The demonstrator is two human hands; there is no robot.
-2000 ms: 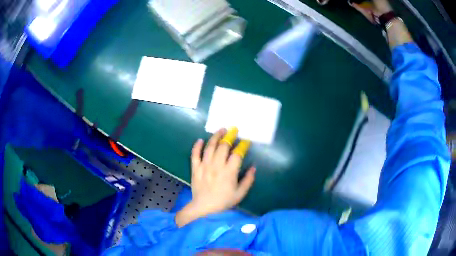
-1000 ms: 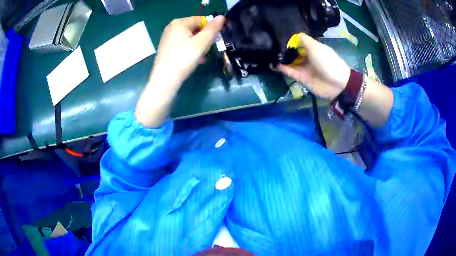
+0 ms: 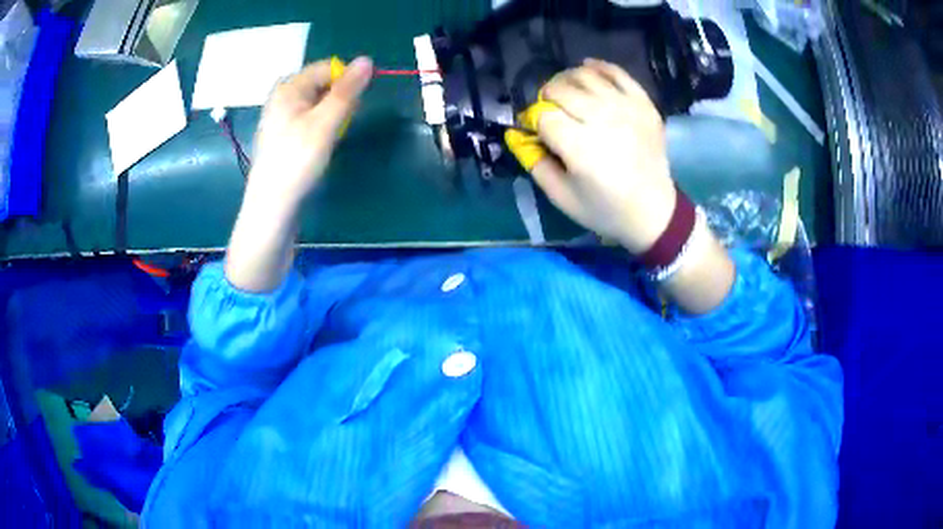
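Note:
The black housing lies on the green bench in front of me, its short ribbed lens at the right end and a white strip on its left end. My left hand, with yellow finger cots, pinches a thin red wire drawn taut to the left from the white strip. My right hand, also with yellow cots, is at the housing's near side; its fingertips pinch a small dark piece there, partly hidden.
Two white squares lie at the left, with a small white connector and its wires beside them. The plate stack is at the back left. Clear plastic and a tape strip are at the bench's right front.
The view has swung from the white squares to the housing. Since one second ago, my left hand has moved left from the housing, pulling the red wire out straight. The connector and wires now show at left.

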